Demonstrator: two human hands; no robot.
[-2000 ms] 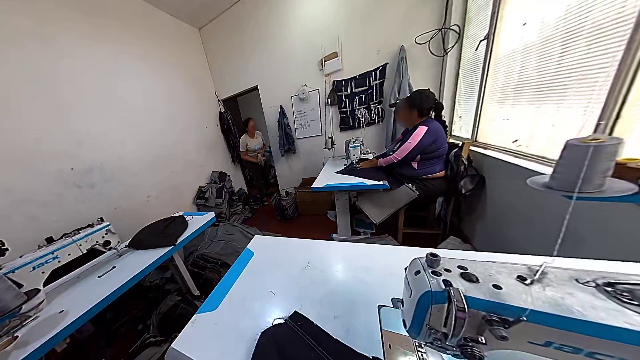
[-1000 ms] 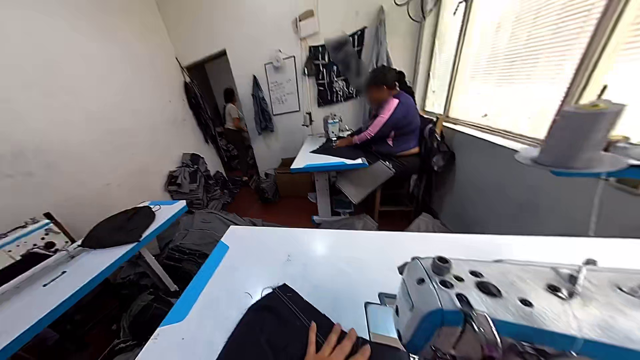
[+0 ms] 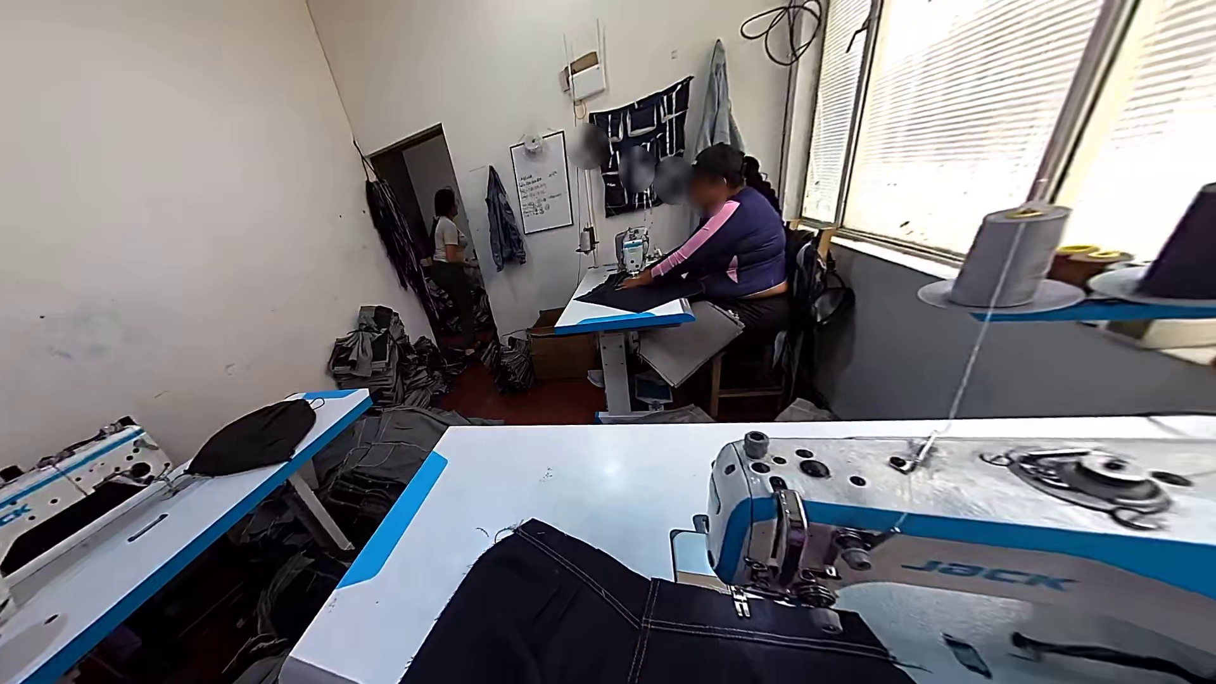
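Neither of my hands shows in the head view now. A dark fabric piece with pale topstitched seams lies on the white sewing table. Its right part passes under the presser foot of a Jack sewing machine. Grey thread runs from a cone of grey thread down to a guide on top of the machine. The lower edge of the fabric is cut off by the frame.
A second sewing table at left bears a machine and a black cloth item. Grey garments are piled between the tables. A co-worker sits at another machine; a person stands by the doorway.
The dark fabric now extends under the presser foot and shows more of its seams. A hand on the fabric one second ago is out of view. The person by the doorway has turned away.
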